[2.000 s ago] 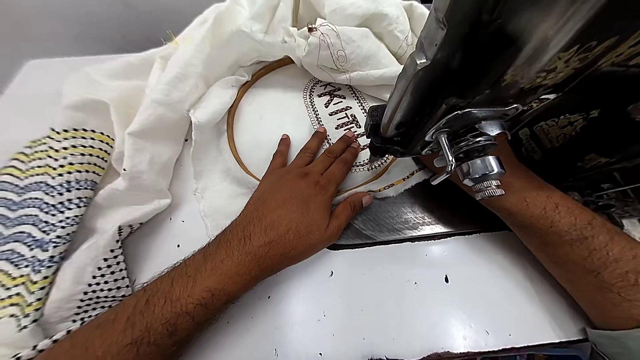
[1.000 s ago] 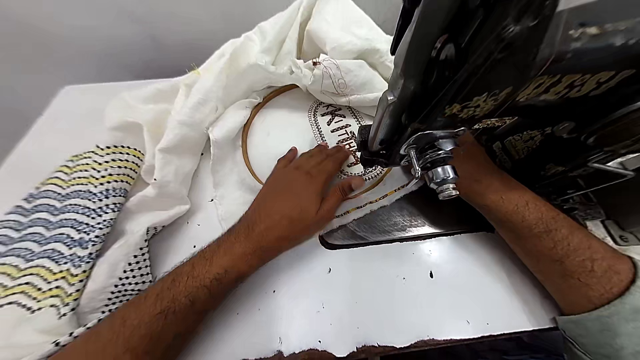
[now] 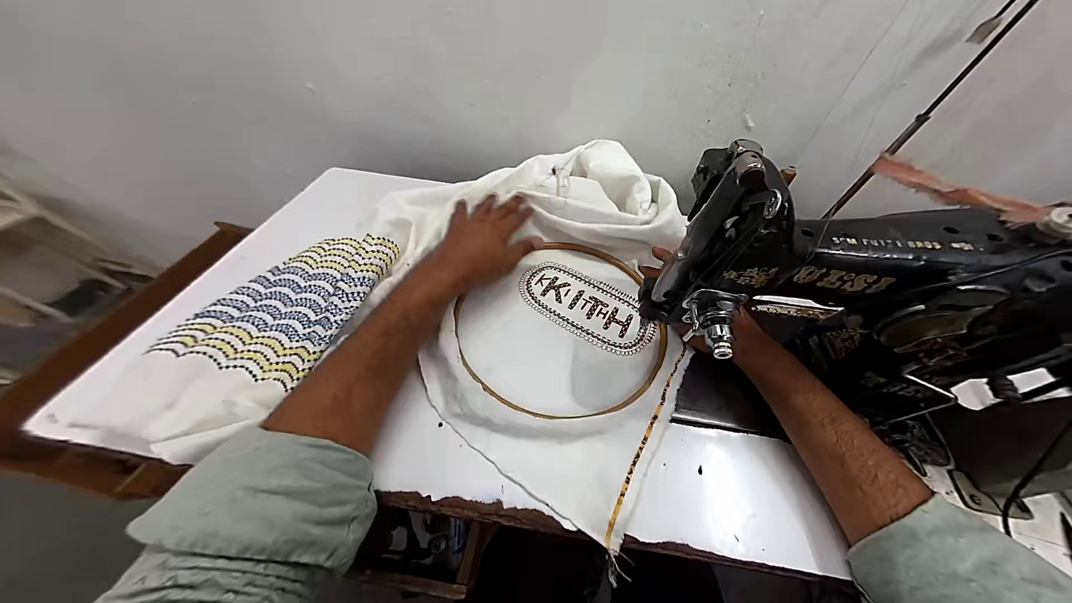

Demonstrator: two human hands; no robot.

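Note:
White cloth is stretched in a round embroidery hoop, with stitched letters inside an oval border near the hoop's right side. That side lies beneath the head of a black sewing machine. My left hand rests with fingers apart on the bunched cloth at the hoop's upper left edge. My right hand reaches behind the machine head; its fingertips show at the hoop's upper right, and the head hides most of it, so its grip cannot be told. The needle is not clearly visible.
Cloth with yellow and blue wavy stitching lies at the left on the white tabletop. A yellow-and-black strip edges the cloth, which hangs over the table's front edge. A grey wall stands behind; a dark rod and orange cloth strip are at upper right.
My left hand has moved from the cloth inside the hoop to its upper left edge. The cloth's front corner now lies over the table's front edge. The view has widened and shifted.

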